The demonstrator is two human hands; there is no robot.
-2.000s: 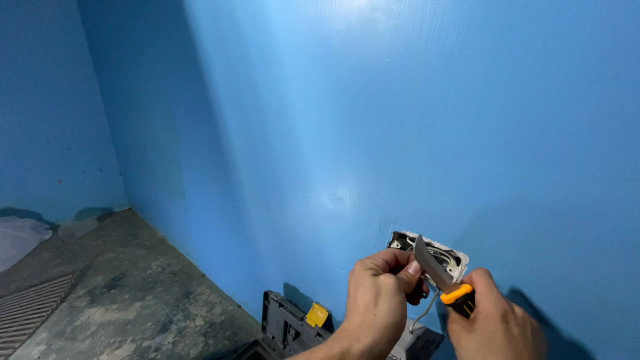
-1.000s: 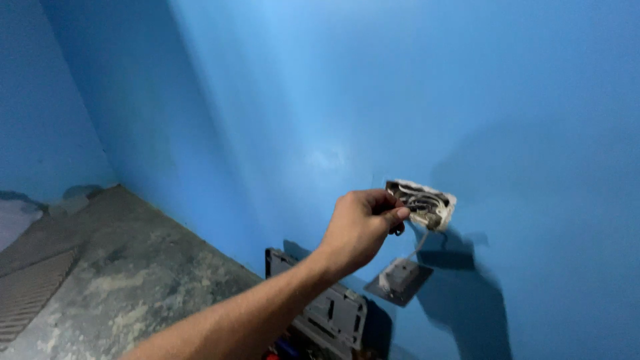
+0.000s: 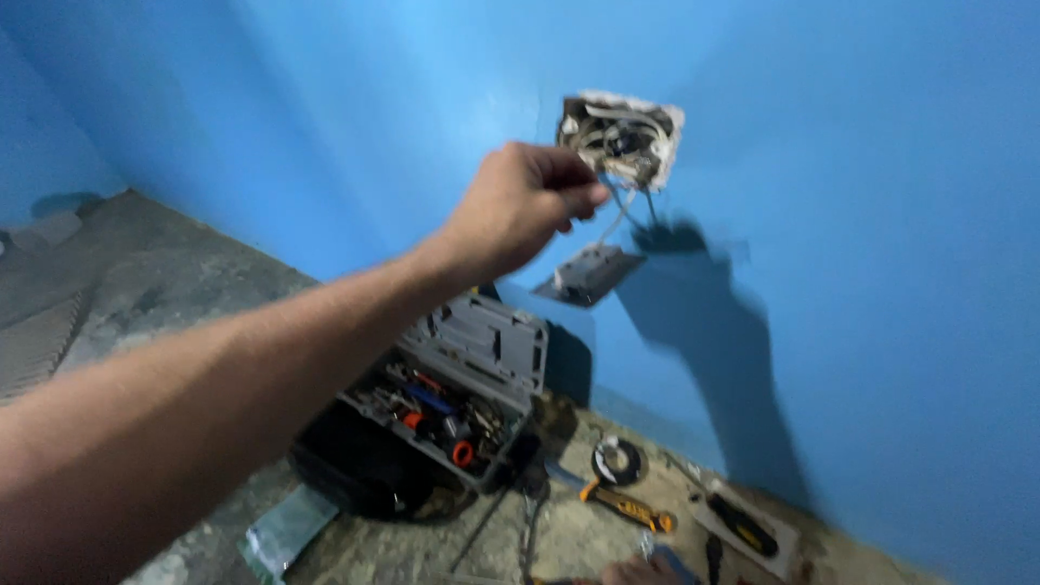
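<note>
My left hand (image 3: 528,191) pinches a thin wire between thumb and fingertips, just below a wall box (image 3: 621,138) cut in the blue wall, with several wires coiled inside. Below it a grey switch or socket plate (image 3: 589,275) hangs by a light wire. At the bottom edge my right hand (image 3: 642,571) is partly cut off and blurred, down by the floor beside a blue thing (image 3: 673,562); its grip cannot be made out. A knife with an orange and black handle (image 3: 630,505) lies on the floor just above it.
An open grey toolbox (image 3: 496,390) full of hand tools stands against the wall. On the floor lie a roll of black tape (image 3: 617,461), a black and yellow tool (image 3: 742,524) on a pale plate, and a green packet (image 3: 288,528). A ridged mat (image 3: 36,341) is at left.
The knife, in my right hand two seconds ago, now lies on the floor. My right hand has come into view at the bottom. The view has tilted down.
</note>
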